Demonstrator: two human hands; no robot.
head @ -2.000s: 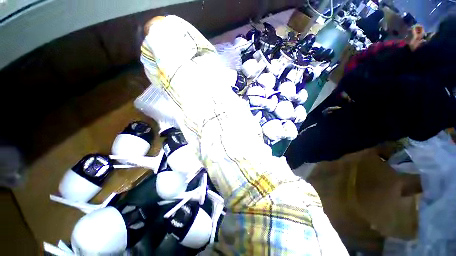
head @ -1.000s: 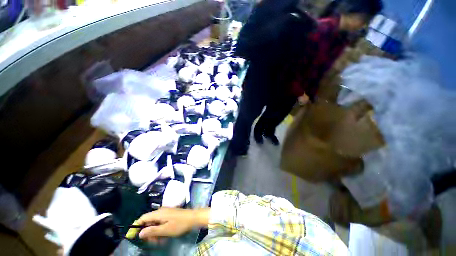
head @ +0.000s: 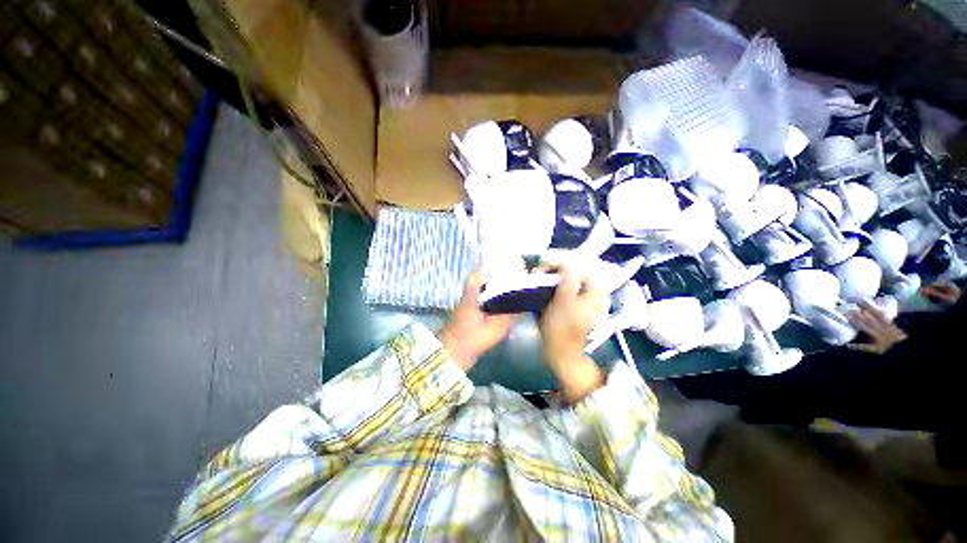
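Note:
A white security camera point(head: 514, 217) with a black lens front stands upright in front of me, its flat base with a dark underside low between my hands. My left hand point(head: 475, 323) grips the base's left side. My right hand point(head: 574, 318) grips its right side, and its fingers are partly washed out by glare. A ribbed clear plastic bag point(head: 419, 260) lies flat on the green mat point(head: 355, 339), left of the camera.
Many white-and-black cameras point(head: 816, 292) crowd the bench to the right. Loose clear bags point(head: 689, 101) lie behind them. A bagged camera point(head: 397, 53) stands at the back beside a carton wall point(head: 318, 90). Another person's hand point(head: 878, 327) is at the right.
My view has swung left to the bench's end. My right hand has moved from the bench edge and now holds the camera with my left hand. The yellow-tipped tool is no longer visible.

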